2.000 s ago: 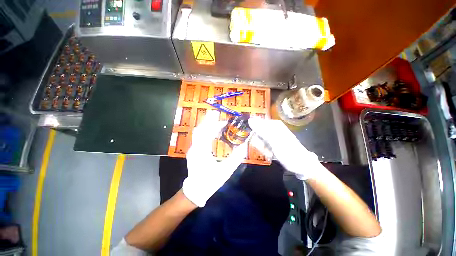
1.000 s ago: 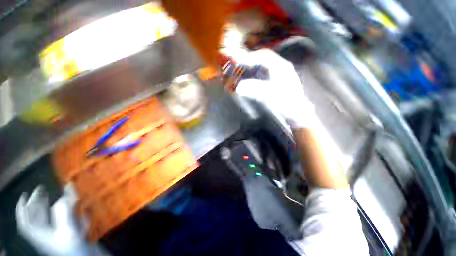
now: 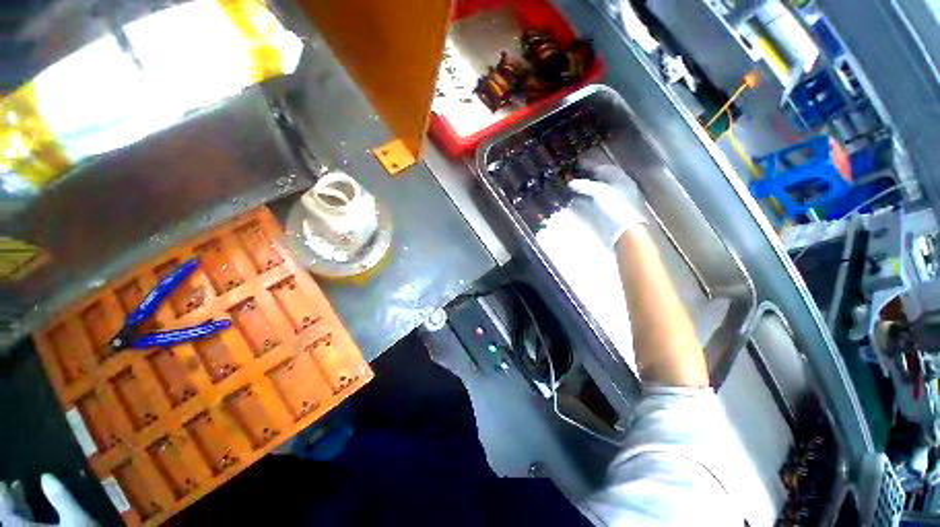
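Note:
My right hand (image 3: 610, 200), in a white glove, reaches into a long steel tray (image 3: 689, 257) at its far end. Its fingertips are at the dark plastic cases (image 3: 546, 163) there; whether they grip one cannot be told. My left hand (image 3: 52, 504), also gloved, is cut off by the lower left corner, fingers apart, with nothing visible in them. The orange slotted fixture plate (image 3: 222, 360) lies on the bench with blue-handled cutters (image 3: 165, 314) on it.
A whitish bottle (image 3: 340, 216) in a round base stands right of the plate. A red bin (image 3: 515, 82) holds several coils. An orange guard panel (image 3: 387, 62) rises behind the bottle. A second steel tray (image 3: 768, 360) holds dark coils. A cable hangs below the bench edge.
The view has swung right. The hands have parted. The coil seen in my right hand near the red bin is no longer visible there; that hand has moved into the steel tray.

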